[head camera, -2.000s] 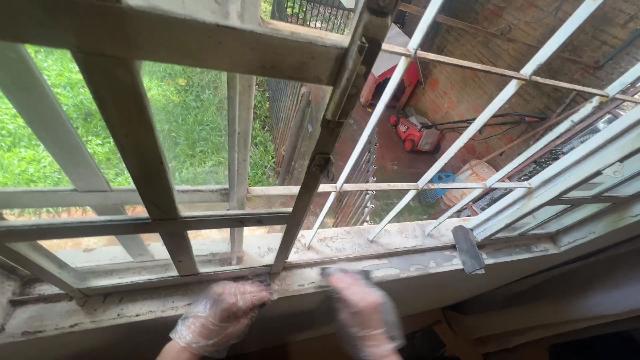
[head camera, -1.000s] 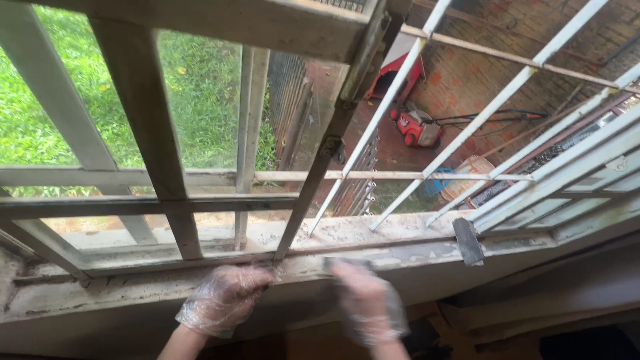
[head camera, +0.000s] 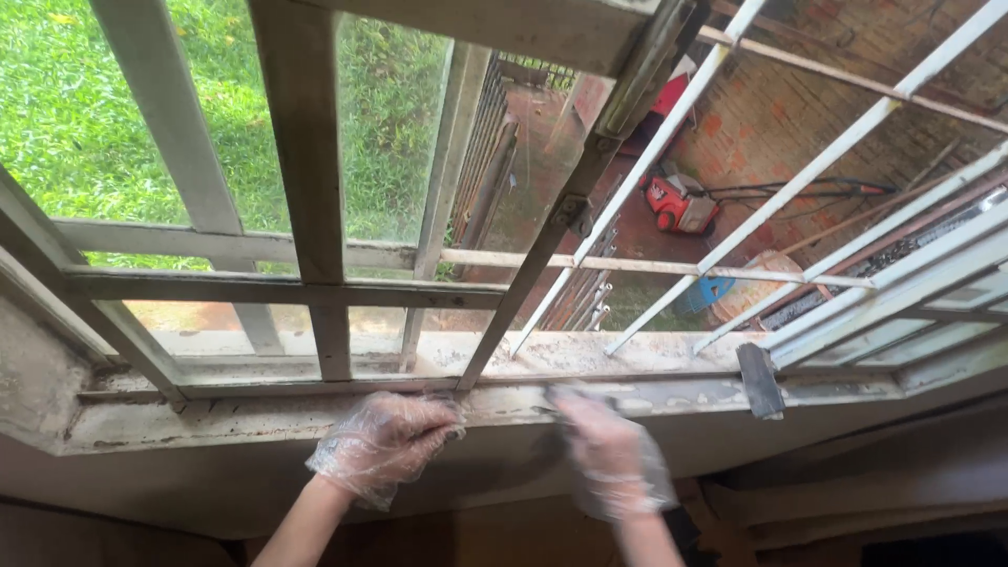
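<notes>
My left hand (head camera: 390, 445), in a clear plastic glove, is closed at the edge of the window sill (head camera: 260, 417); a small dark bit shows at its fingertips, too unclear to name. My right hand (head camera: 610, 453), also gloved, is blurred at the sill to its right. Something dark shows at its fingers; whether it is a held thing, I cannot tell. The sill's paint is worn and patchy. A dark flat strip (head camera: 761, 382) lies across the sill farther right. Above my left hand stands the window sash (head camera: 323, 295) with its glass panes.
White metal bars (head camera: 654, 150) cross the window opening. Outside are grass (head camera: 134, 118), a red lawn mower (head camera: 681, 205) and a blue plastic thing (head camera: 709, 294) on the ground. Gathered fabric (head camera: 858, 488) hangs at the lower right.
</notes>
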